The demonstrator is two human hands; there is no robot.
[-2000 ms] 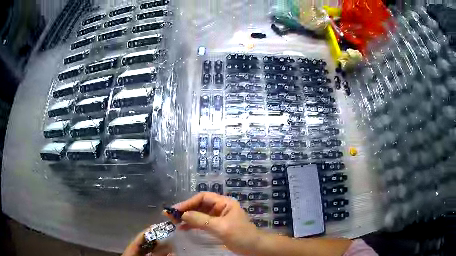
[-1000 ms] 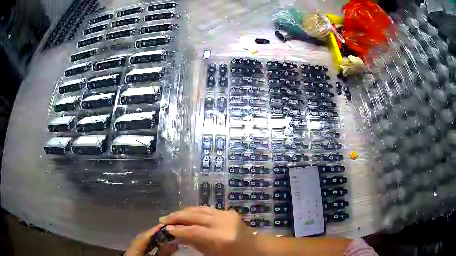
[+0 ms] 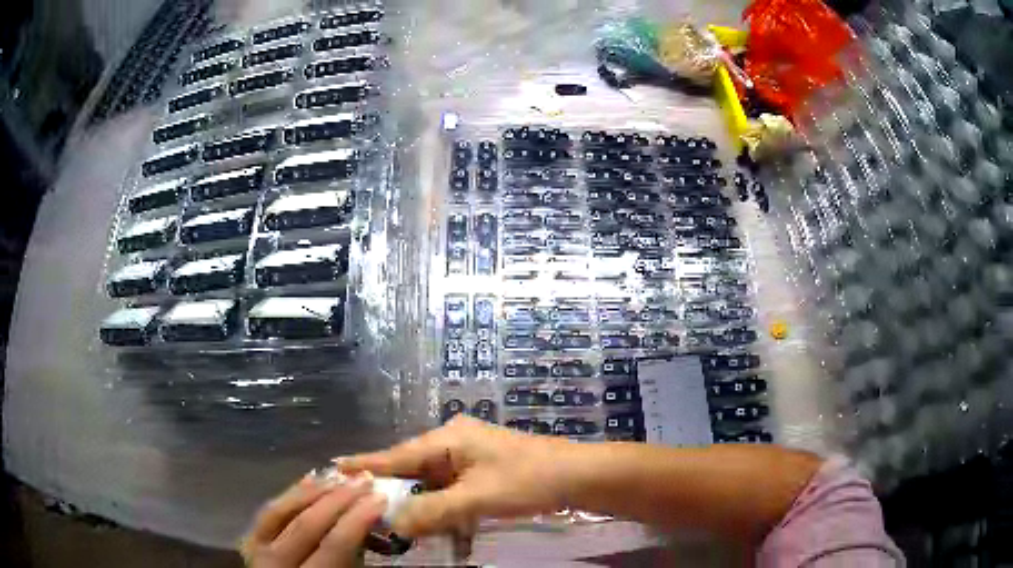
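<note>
My left hand (image 3: 313, 521) and my right hand (image 3: 467, 477) meet at the bottom edge, both closed around one white-and-black unit (image 3: 394, 499). The fingers hide much of it, and whether a small black part is on it cannot be told. On the left, a clear tray (image 3: 383, 266) holds rows of white-and-black units (image 3: 294, 317). In the middle, another tray holds dense rows of small black parts (image 3: 533, 368). A smartphone (image 3: 673, 402) lies on that tray, its lower part hidden by my right forearm.
A tall stack of clear trays (image 3: 911, 277) stands at the right. A red plastic bag (image 3: 798, 56), a yellow bar (image 3: 730, 105) and a green bag (image 3: 635, 47) lie at the back. A loose black part (image 3: 570, 89) and a small orange piece (image 3: 779, 331) lie on the table.
The unit in my hands has turned and shows its white side. My right forearm has moved up and now covers the phone's lower part.
</note>
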